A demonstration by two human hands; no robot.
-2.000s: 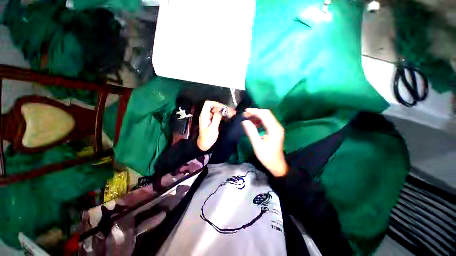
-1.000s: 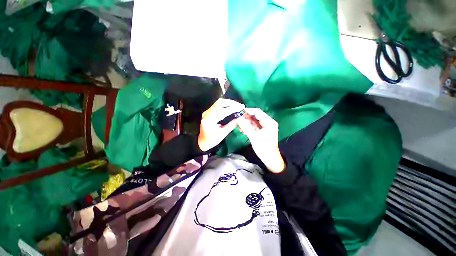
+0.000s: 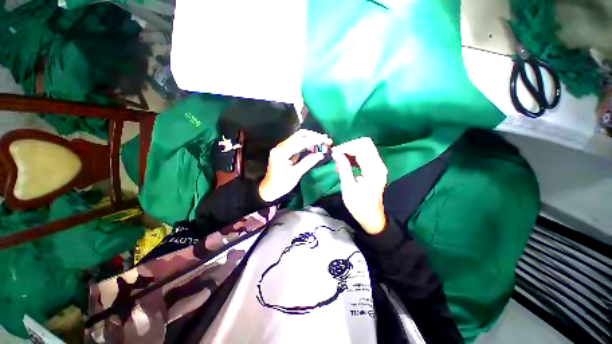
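Observation:
My left hand (image 3: 292, 166) is shut on a tiny metallic piece (image 3: 321, 148), perhaps a bobbin case, held at the fingertips over my lap. My right hand (image 3: 362, 180) is just right of it, thumb and fingers curled close together near the piece; whether they pinch anything is too small to tell. A green fabric panel (image 3: 402, 80) lies on the table beyond my hands, washed out by the lamp, and its near part hangs down towards my lap.
Black-handled scissors (image 3: 535, 86) lie on the white table at the right, beside green scraps (image 3: 567, 64). Green cloth (image 3: 476, 235) hangs at lower right near a black slatted item (image 3: 564, 279). A wooden chair (image 3: 117, 161) with green cloth stands at left.
The view has shifted, so the table and scissors sit differently in the picture. My hands came together around the small piece, then my right fingers moved slightly apart from it.

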